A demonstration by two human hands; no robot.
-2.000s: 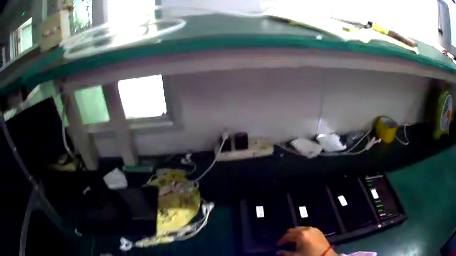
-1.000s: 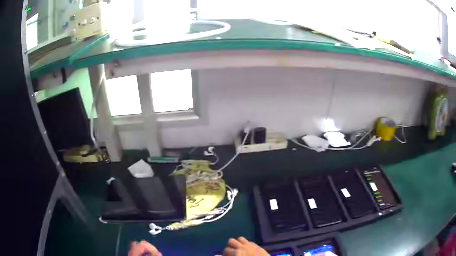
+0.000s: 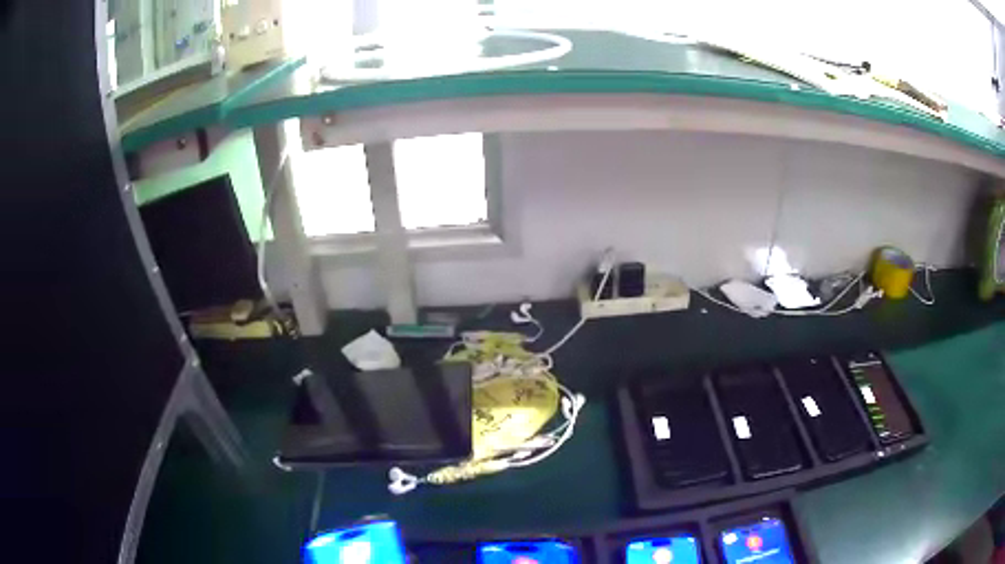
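A four-slot phone tray (image 3: 634, 435) lies at the right of the bench. Three dark smartphones (image 3: 680, 457) with small white labels stand in its left slots. The rightmost smartphone (image 3: 887, 408) shows green text lines. A second tray (image 3: 796, 527) is cut off by the bottom edge. Smartphones with bright blue screens lie in it, one (image 3: 756, 540) at its right end with a red spot, another (image 3: 661, 551) beside it, one (image 3: 527, 553) further left. Another blue-lit smartphone (image 3: 355, 542) is at the bottom left, apart from these and cut off. Neither of my hands shows.
A glossy black panel (image 3: 380, 416) lies at left, beside yellow material (image 3: 516, 413) with white earphones (image 3: 571, 413). A power strip (image 3: 661, 297), white pieces (image 3: 791, 291) and a yellow tape roll (image 3: 892, 272) stand along the wall. A black partition (image 3: 55, 331) is far left; a green-edged shelf (image 3: 496, 88) is overhead.
The view has turned left, so bench things sit further right. Both hands have left the picture. More of the lower tray shows, and a blue-lit smartphone has appeared at the bottom left.
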